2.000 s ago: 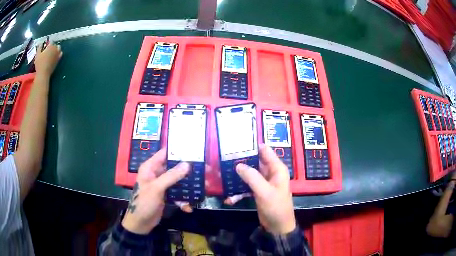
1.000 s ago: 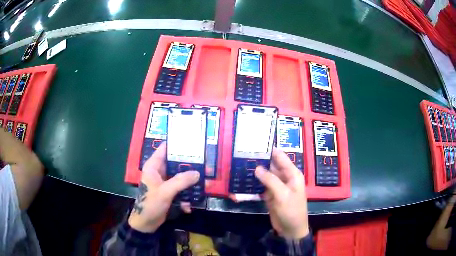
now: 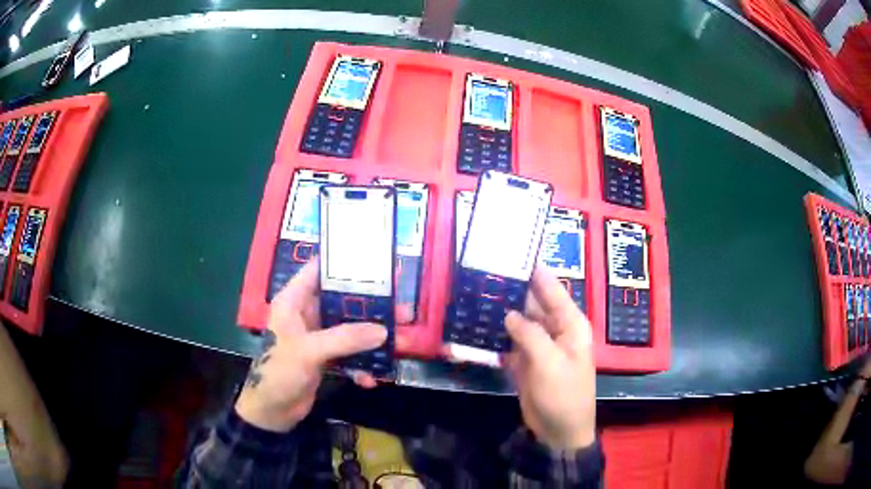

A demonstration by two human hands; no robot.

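Note:
My left hand point(image 3: 296, 353) holds a black keypad phone point(image 3: 356, 272) upright, its screen white, thumb across the keypad. My right hand point(image 3: 554, 358) holds a second phone point(image 3: 497, 258), also white-screened and tilted to the right, thumb at the keypad's right edge. Both phones are above the red phone tray point(image 3: 406, 72), partly hiding phones in its front row. The tray's back row has phones with blue screens and two empty pockets point(image 3: 415, 122). A phone point(image 3: 626, 277) with a dark screen lies in the front right pocket.
Neighbouring red trays with phones lie at left point(image 3: 88, 124) and right point(image 3: 815, 224). A loose phone point(image 3: 62, 62) and white pieces point(image 3: 111, 63) lie at upper left. Red trays point(image 3: 669, 449) show below the bench edge. Another person's arms point(image 3: 24, 401) show at both lower sides.
The right phone has tilted to the right. My left thumb lies lower on the keypad. The neighbour's arm has withdrawn from the left tray. The view has shifted, moving the tray right in the picture.

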